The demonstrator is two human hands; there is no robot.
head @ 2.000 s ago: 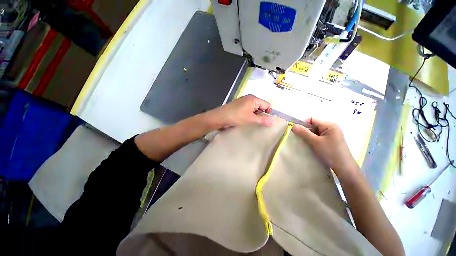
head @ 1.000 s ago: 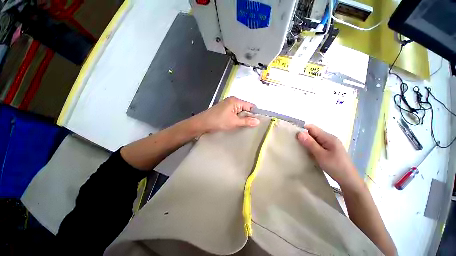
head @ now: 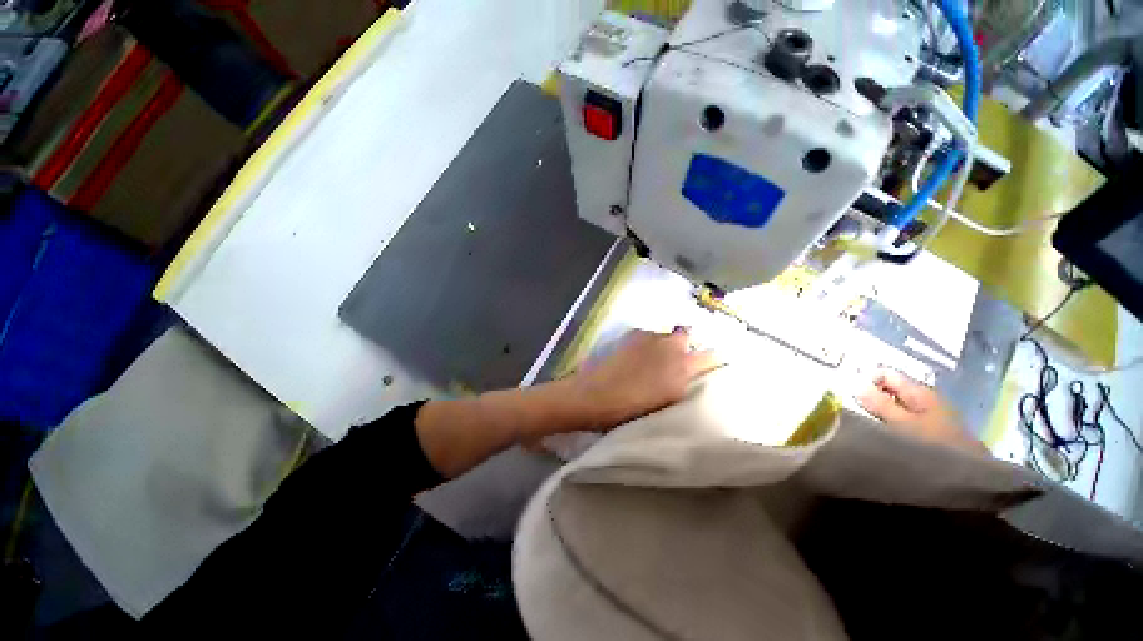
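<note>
A beige bag body (head: 677, 532) lies raised and folded across the front of the machine, its open end towards me. A short piece of yellow edge tape (head: 817, 423) shows at its top fold. My left hand (head: 646, 376) lies at the bag's upper left edge near the needle area, fingers partly hidden by glare and fabric. My right hand (head: 921, 407) is behind the bag's right part, mostly covered by it. The white sewing machine head (head: 740, 150) stands just beyond the hands.
A dark grey bed plate (head: 483, 238) lies left of the head on the white table (head: 301, 225). Beige panels (head: 163, 463) hang at the left edge. Tangled black cord (head: 1053, 420) lies at right, below a black screen (head: 1109, 232). A blue air hose (head: 959, 113) runs by the head.
The bag's front has been lifted and folded, hiding most of the yellow seam. Both hands have moved forward over the template, beneath the head. The view has shifted, showing more of the machine head.
</note>
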